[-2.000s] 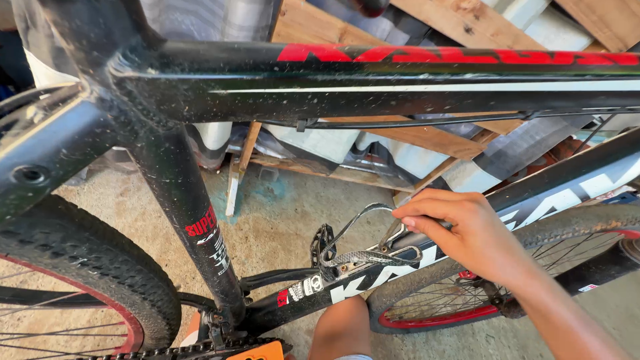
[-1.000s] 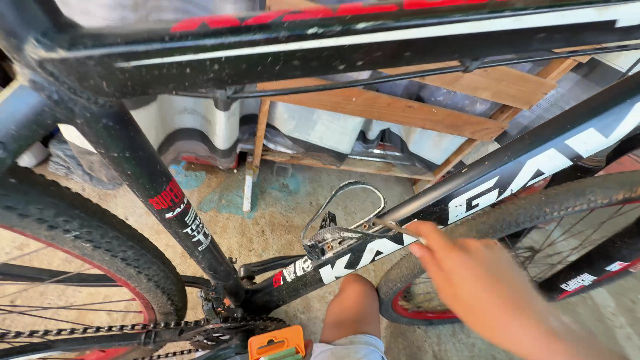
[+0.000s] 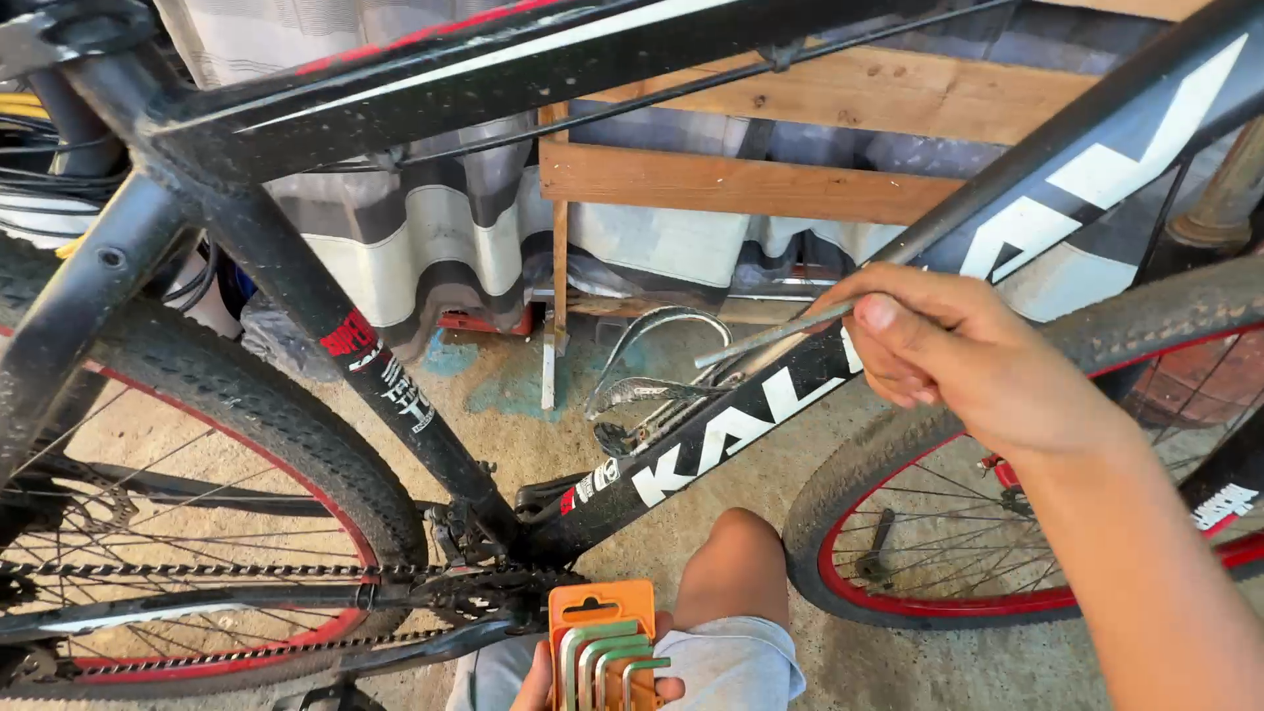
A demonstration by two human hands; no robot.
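Observation:
My right hand [image 3: 918,346] pinches a thin metal hex key [image 3: 775,336] between thumb and fingers, beside the down tube [image 3: 731,434] of a black bicycle frame. The key's far end lies over the metal bottle cage [image 3: 662,390] mounted on that tube; whether it sits in a bolt cannot be told. At the bottom edge my left hand [image 3: 538,681] grips an orange plastic hex key holder [image 3: 602,602] with several L-shaped keys in it, below the crank area.
The knobbly rear wheel [image 3: 365,474] is at left, the front wheel [image 3: 839,523] at right, both with red rims. The chain [image 3: 247,570] runs at lower left. Behind the frame stand wooden slats [image 3: 750,183] and a striped curtain [image 3: 444,217]. My bent knee [image 3: 736,553] is below the down tube.
The view has shifted. My right hand now shows the hex key's long shaft pointing left over the cage. More of the orange holder and my left hand have come into view.

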